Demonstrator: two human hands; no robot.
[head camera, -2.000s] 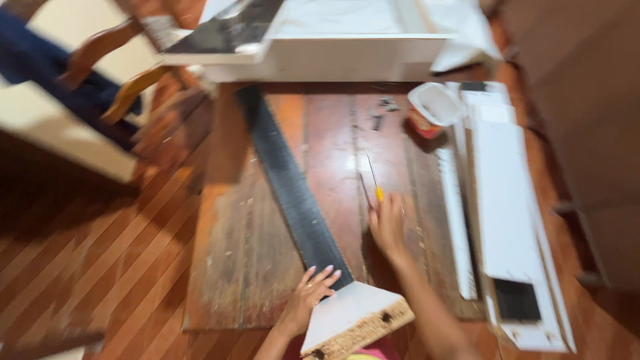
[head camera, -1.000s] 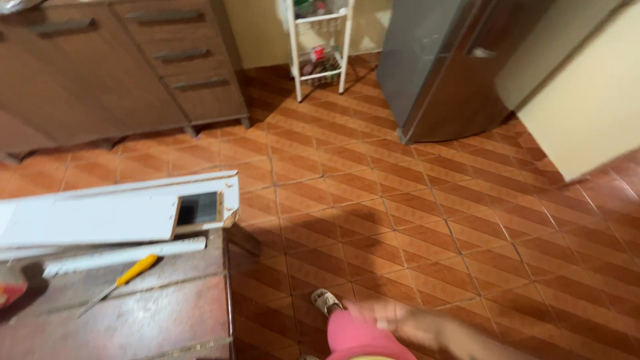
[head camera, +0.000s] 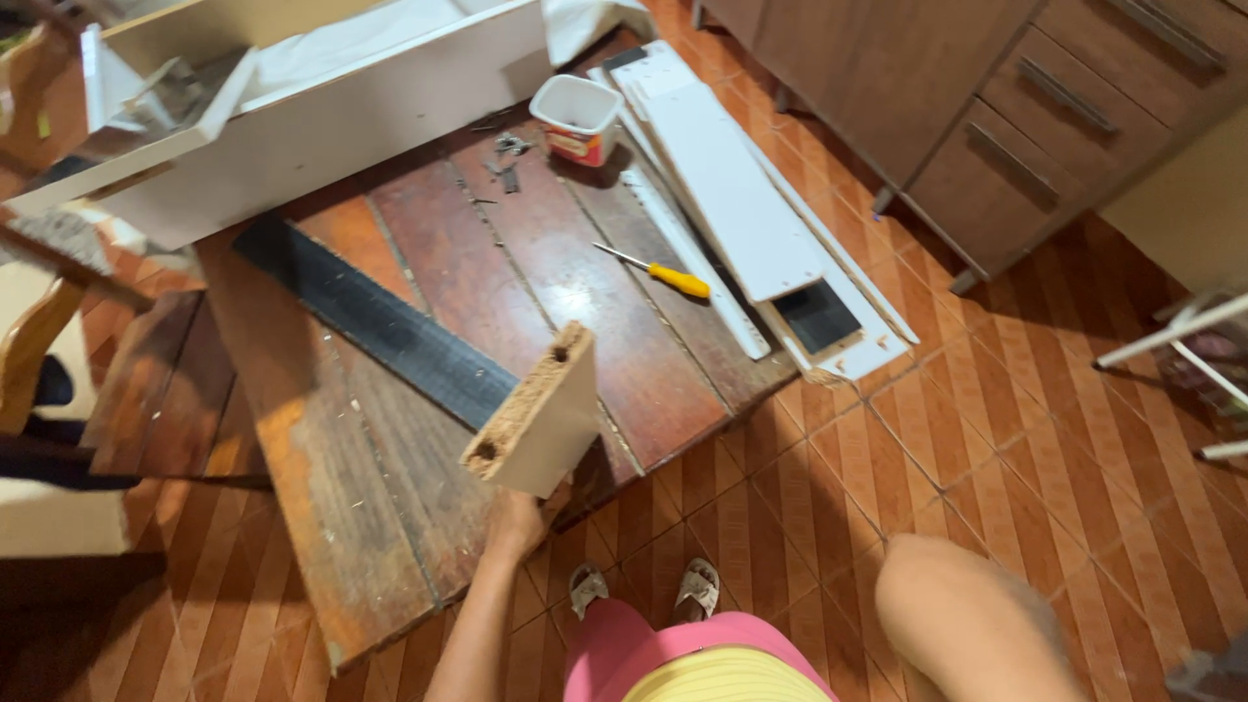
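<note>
My left hand (head camera: 531, 517) grips the end of a white-faced particleboard piece (head camera: 551, 419), held at the table's near edge with its raw edge and two dark holes upward. The piece meets or overlaps the near end of a long black strip (head camera: 380, 317) lying on the wooden table; whether they are joined I cannot tell. My right hand is out of sight; only that arm shows, at the lower right. A yellow-handled screwdriver (head camera: 678, 281) lies on the table, its shaft pointing away to the left. Beyond it are small metal parts (head camera: 509, 175) and an open plastic tub (head camera: 577, 117).
White boards (head camera: 736, 185) are stacked along the table's right side, beside a narrow white strip (head camera: 697, 263). A large white panelled piece (head camera: 322, 136) stands at the back. A drawer cabinet (head camera: 1033, 107) is at upper right, a white rack (head camera: 1180, 327) at far right, a wooden chair at left.
The screwdriver, near my right hand two seconds ago, now lies apart from it. The board piece in my left hand is tilted up more. The view swung right, then back.
</note>
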